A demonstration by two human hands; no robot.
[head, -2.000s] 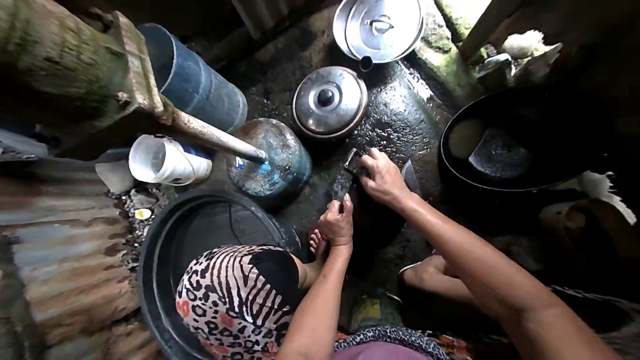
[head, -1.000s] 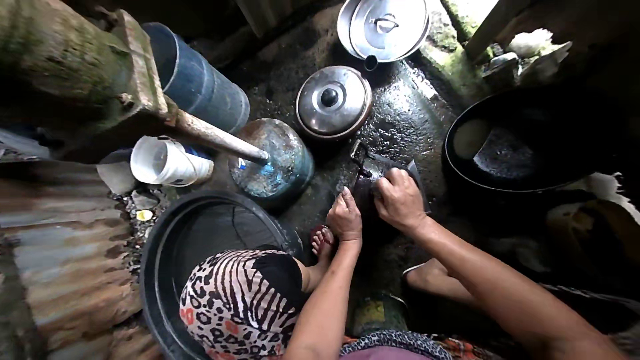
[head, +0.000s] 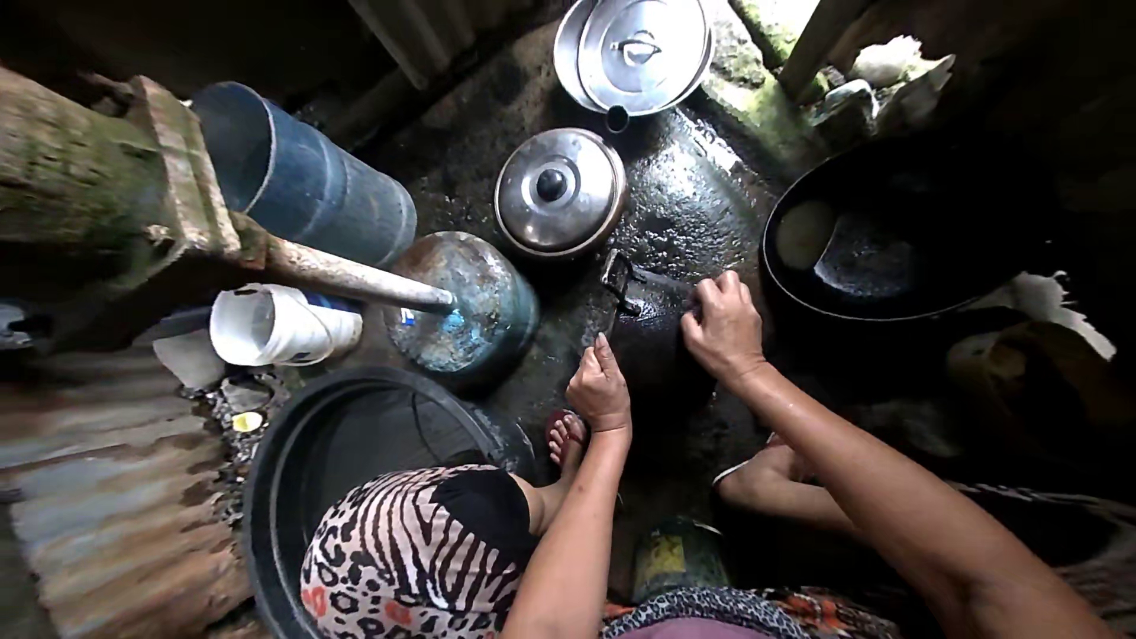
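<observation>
Between my hands is a dark metal vessel (head: pixel 661 342), its outline partly lost in shadow, with a small metal handle (head: pixel 619 273) at its far left. My left hand (head: pixel 602 386) is closed at its near left edge, thumb up. My right hand (head: pixel 723 324) is curled at the vessel's right side, fingers bent; whatever may be under them is hidden. Beyond the vessel stands a round steel pot with a black-knobbed lid (head: pixel 552 185). Farther back is a larger aluminium pot with a lid (head: pixel 646 49).
A big black basin (head: pixel 390 382) is at left, beside a rusty blue gas cylinder (head: pixel 475 302), a white bucket (head: pixel 266 328) and a blue drum (head: pixel 337 191). A wide black pan (head: pixel 772 257) is at right. A pipe (head: pixel 364 275) juts in from the left. The floor looks wet.
My right hand has moved over the dark vessel and now sits at its right side. My left hand is a little lower, near the same edge. The pots behind look unmoved.
</observation>
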